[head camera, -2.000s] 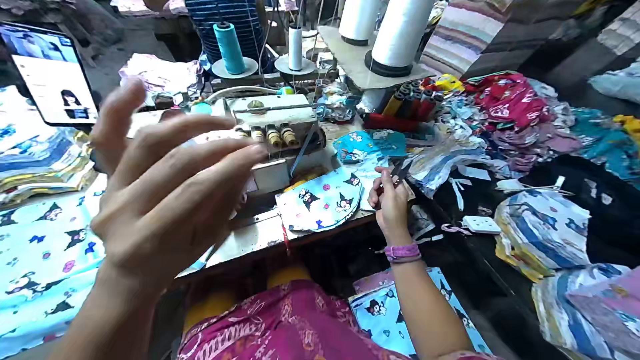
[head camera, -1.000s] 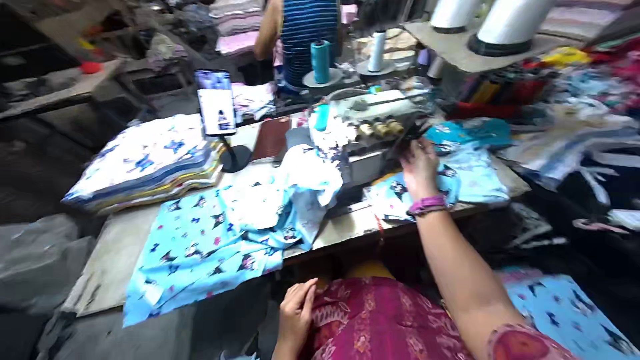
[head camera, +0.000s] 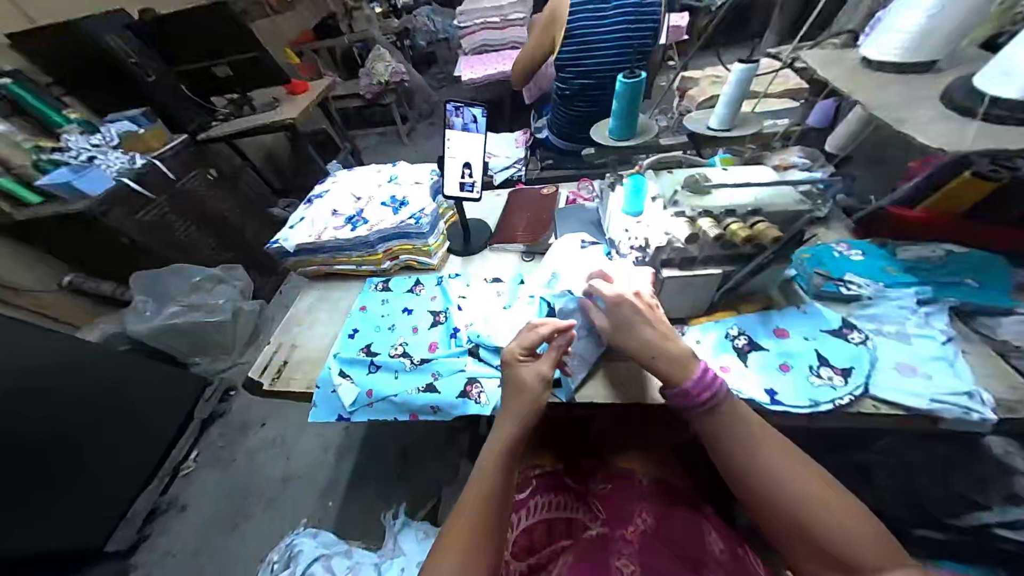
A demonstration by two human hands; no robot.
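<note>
Light blue printed fabric (head camera: 416,344) lies bunched on the sewing table, its left part hanging over the front edge. My right hand (head camera: 628,312), with a pink band at its wrist, grips the crumpled right end of this fabric beside the sewing machine (head camera: 720,200). Close to it on the left, my left hand (head camera: 540,360) has its thumb and fingertips together at the fabric's edge; whether cloth is pinched between them cannot be told. Rounded blue printed pieces (head camera: 784,352) lie to the right of my right hand.
A stack of folded printed fabric (head camera: 368,216) stands at the back left, beside a phone (head camera: 465,152) on a round-based stand and a brown notebook (head camera: 526,216). Teal pieces (head camera: 856,268) lie at the right. Thread cones (head camera: 627,104) stand behind the machine. Beyond sits a person (head camera: 600,72) in a striped top.
My right hand has moved left from the rounded pieces to the bunched fabric. My left hand has risen from my lap to the fabric's front edge.
</note>
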